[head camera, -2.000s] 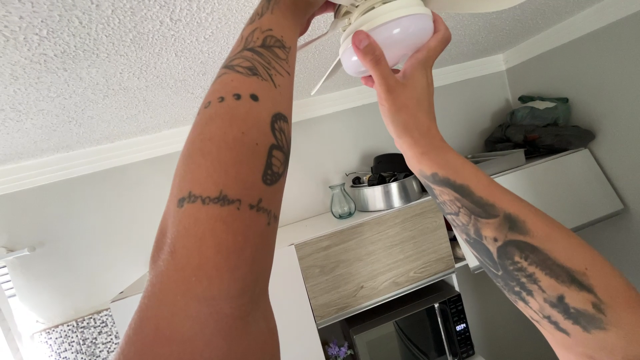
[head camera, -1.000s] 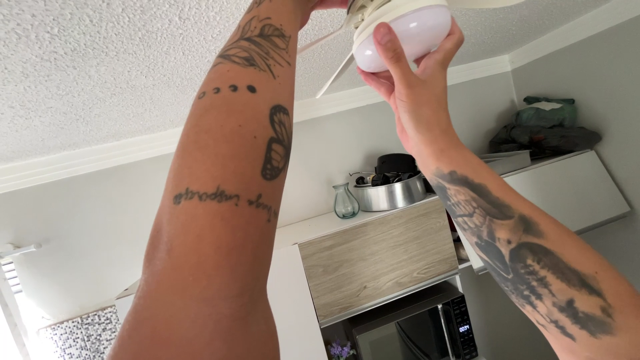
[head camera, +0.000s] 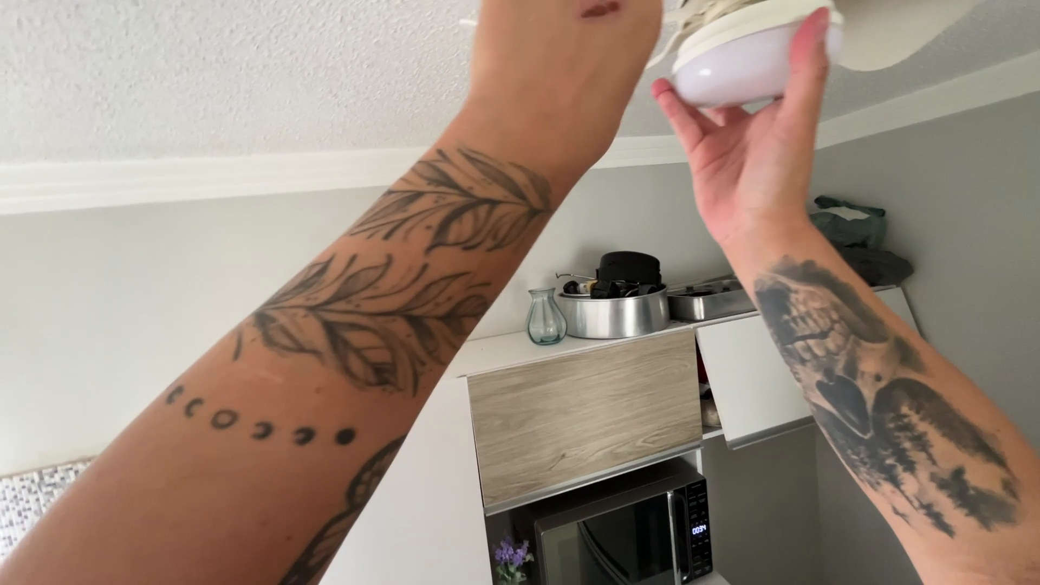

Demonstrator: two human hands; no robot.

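At the upper right, a ceiling fan's round light fixture (head camera: 735, 69) with a white rim and frosted cover hangs tilted. My right hand (head camera: 751, 146) grips it from below, thumb on the right side of the rim and fingers under the cover's left side. Beige wires or cords show above the rim. My left hand (head camera: 569, 49) is raised just left of the fixture; its back and wrist are in view, while the fingers run out at the top edge, so what they touch is hidden. A pale fan blade (head camera: 902, 28) extends to the right, behind the fixture.
Below stand wall cabinets with a wood-grain door (head camera: 585, 418). On top are a glass vase (head camera: 546, 317), a round metal pan (head camera: 615, 315) full of dark items, a metal tray (head camera: 708, 302) and dark bags (head camera: 861, 236). A microwave (head camera: 621, 528) sits beneath, beside purple flowers (head camera: 512, 556).
My left forearm has swung to a more slanted pose, bringing its wrist and the back of the hand into view. My right hand still holds the light fixture.
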